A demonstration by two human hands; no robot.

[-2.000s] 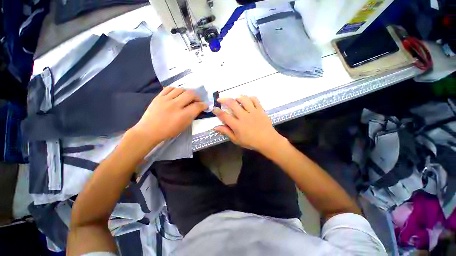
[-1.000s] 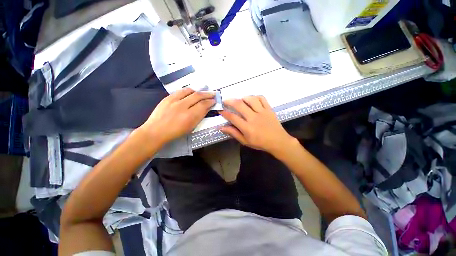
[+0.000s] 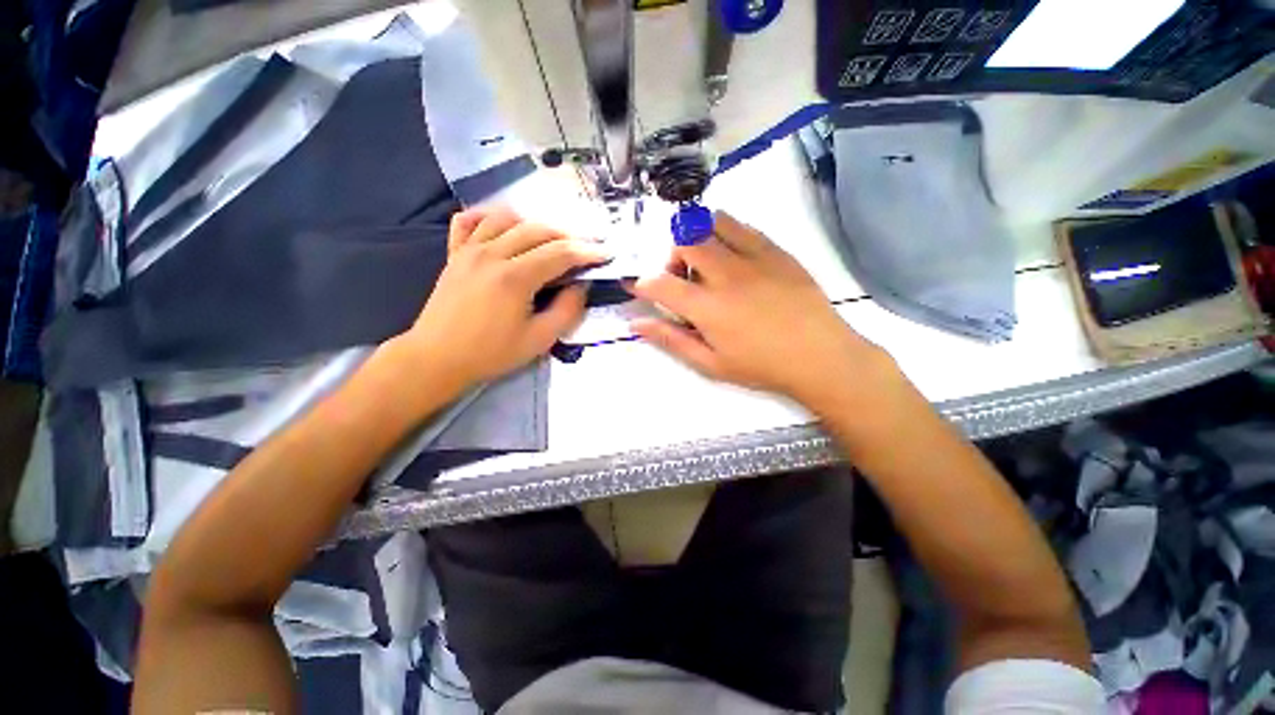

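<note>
The garment panel, dark grey with light grey parts [image 3: 301,224], lies spread on the table left of the needle. My left hand [image 3: 490,300] holds its right end, fingertips on a small light and dark edge just in front of the presser foot [image 3: 622,207]. My right hand [image 3: 748,307] is on the other side of that edge, its fingertips by the small dark strip [image 3: 608,292] and beside the blue round knob [image 3: 691,222]. The exact grip of its fingertips is hard to tell. The needle tip is too small to make out.
A stack of light grey pocket pieces [image 3: 923,217] lies right of the needle. A phone [image 3: 1161,263] rests on a tan pad. A measuring tape [image 3: 671,465] runs along the front edge. The control panel [image 3: 965,49] is at the top. Crumpled pieces [image 3: 1119,559] lie at lower right.
Both hands have moved forward with the small edge, from near the table's front edge to the presser foot. The view has tilted up, showing the control panel.
</note>
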